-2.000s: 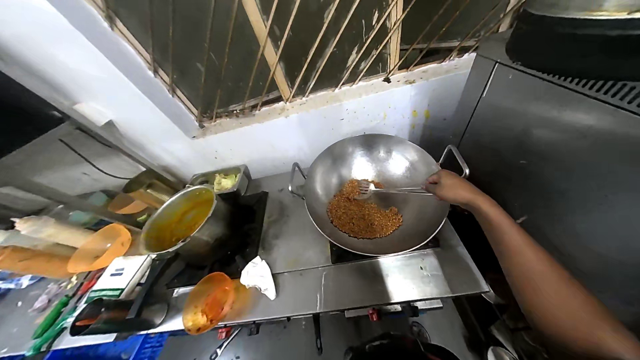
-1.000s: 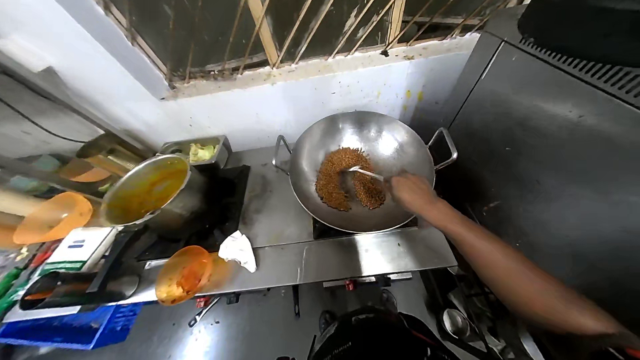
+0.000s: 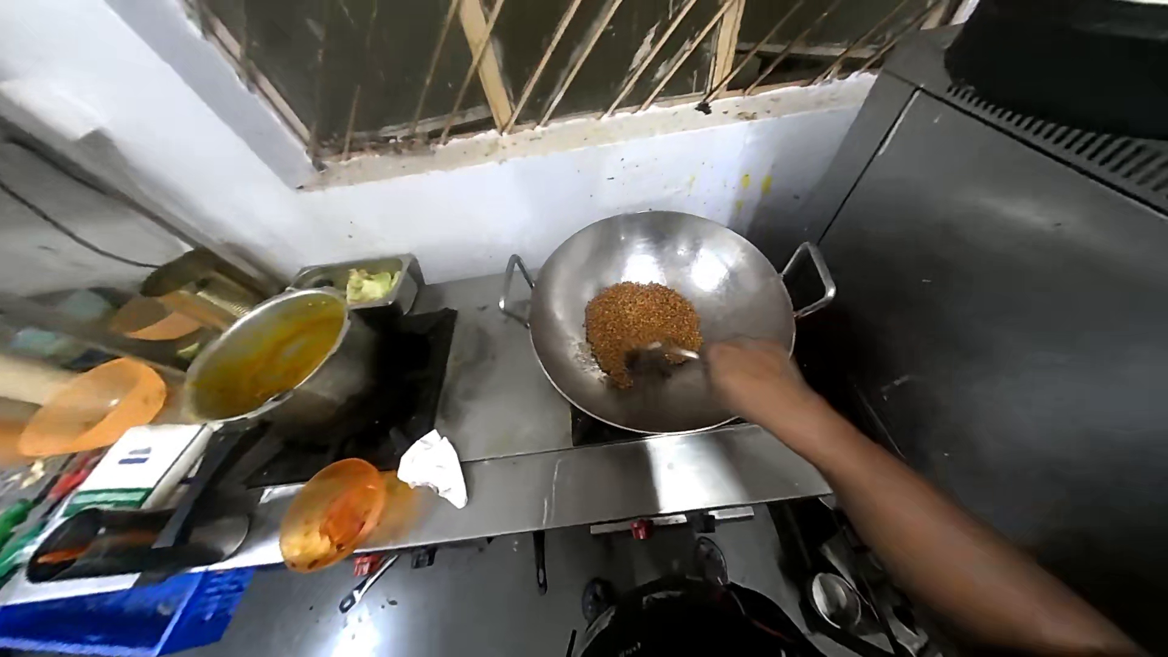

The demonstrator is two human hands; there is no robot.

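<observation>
My right hand (image 3: pixel 753 370) reaches in from the right over the near right side of a large metal wok (image 3: pixel 730 274) and grips the handle of a metal utensil (image 3: pixel 671 351). The utensil's head is blurred and rests in a heap of brown, grain-like food (image 3: pixel 643 315) in the wok's middle. The wok stands over a burner and has a loop handle on each side. My left hand is out of the picture.
Left of the wok stand a pot of orange-yellow liquid (image 3: pixel 274 356) and a metal tray with pale green pieces (image 3: pixel 370 285). Nearer the counter edge are an orange bowl (image 3: pixel 338 516) and a crumpled white cloth or paper (image 3: pixel 435 467). A metal cabinet (image 3: pixel 1022 274) rises at right.
The utensil's head has moved through the brown food toward the wok's near side, with my right hand holding it. The food now lies in a more rounded heap.
</observation>
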